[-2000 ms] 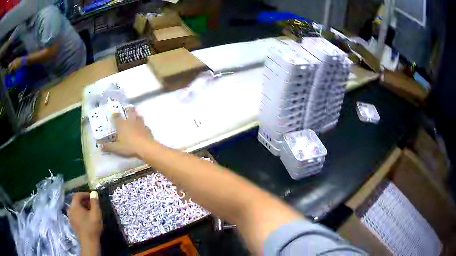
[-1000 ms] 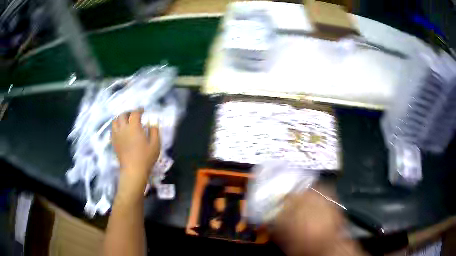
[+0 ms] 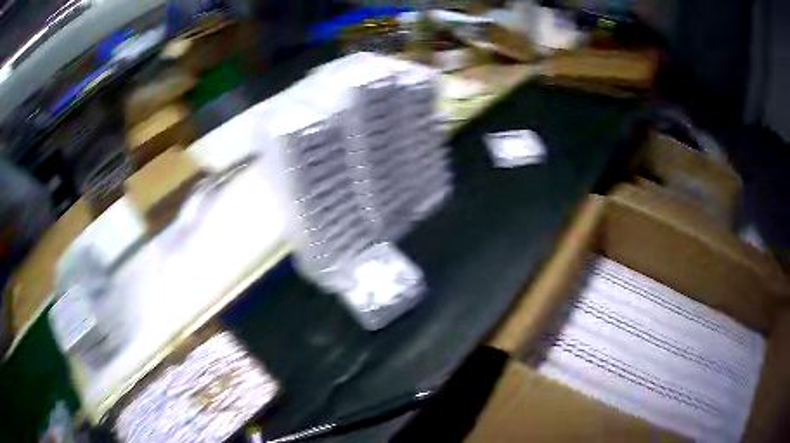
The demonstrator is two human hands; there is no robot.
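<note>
Neither of my hands is in view. White square housings stand in tall stacked towers (image 3: 368, 160) on the bench. A short stack of housings (image 3: 385, 281) sits at their near side, with its open top facing up. The shallow tray of small white clips (image 3: 203, 394) is cut off by the bottom edge. Beside it lies the mallet (image 3: 346, 426), with a dark grip, a silver shaft and a yellowish end at the frame's bottom. The picture is blurred.
A large open carton (image 3: 554, 285) at lower right holds rows of white housings (image 3: 650, 346). One flat white housing (image 3: 515, 148) lies farther back on the dark bench. White units (image 3: 76, 320) and a brown box (image 3: 165, 186) are on the pale board (image 3: 216, 242) at left.
The view has swung right, towards the towers and large carton. Both hands, the cord heap and the orange fixture have left the picture.
</note>
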